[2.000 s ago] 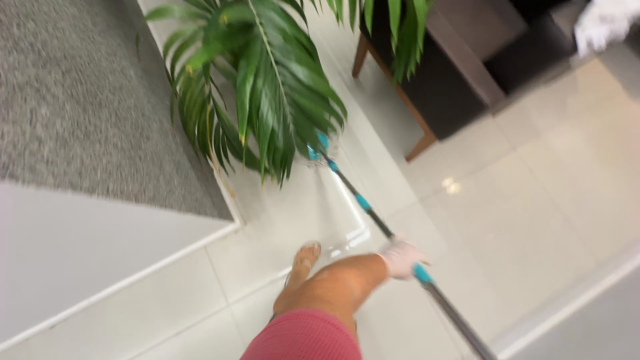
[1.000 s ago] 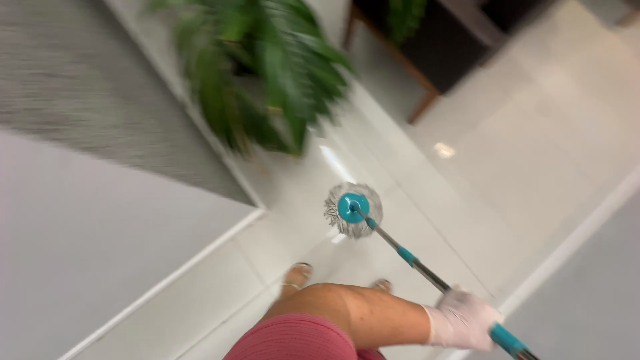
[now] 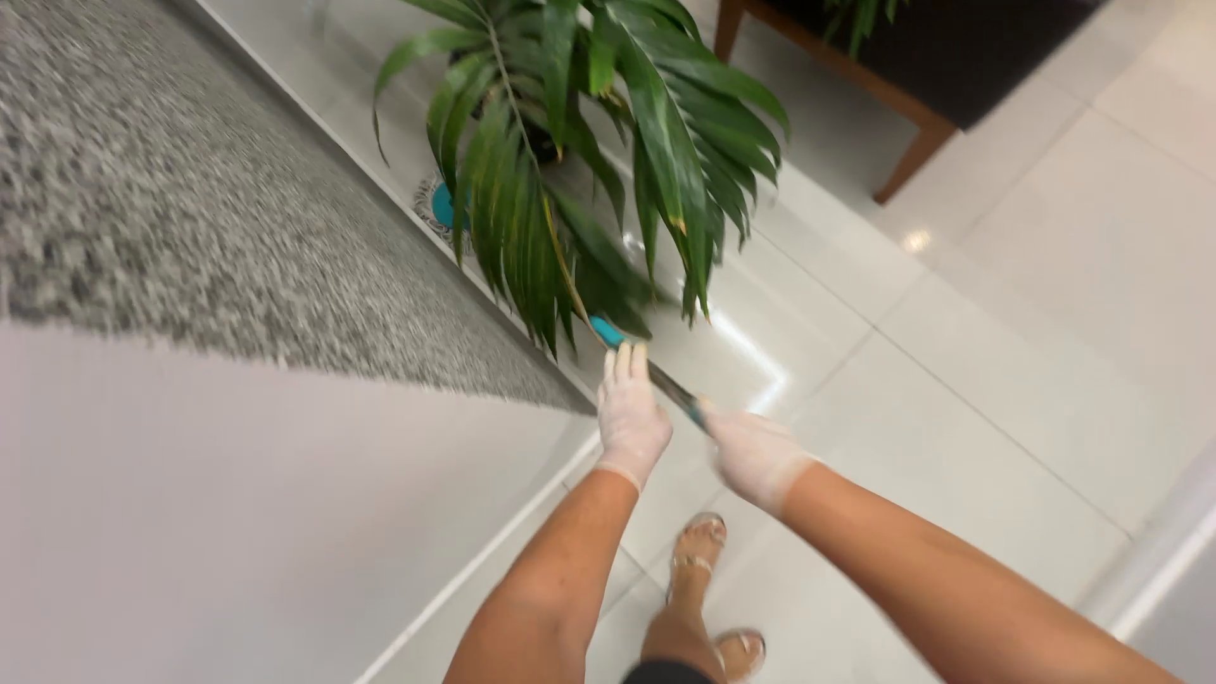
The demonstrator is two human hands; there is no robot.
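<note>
A mop with a metal handle (image 3: 673,388) and teal fittings runs from lower right to upper left, partly behind palm leaves. Its round head (image 3: 443,205), teal with grey strands, lies on the floor beside the granite-topped structure, half hidden by fronds. My right hand (image 3: 760,456), in a whitish glove, grips the handle near its right end. Further along it, my left hand (image 3: 632,413), gloved too, lies against the handle with its fingers extended; whether they close round it cannot be told. The potted palm's leaves (image 3: 513,190) hang over the handle just ahead of my left hand.
A speckled granite surface (image 3: 190,190) with a pale side panel (image 3: 237,513) borders the left. At the top right stands a dark seat with a wooden frame and leg (image 3: 917,163). Glossy tiles (image 3: 1007,313) cover the floor around my sandalled feet (image 3: 698,551).
The mop head has moved from the open tiles to the floor beyond the palm leaves, beside the granite structure. My left hand has come into view at the handle.
</note>
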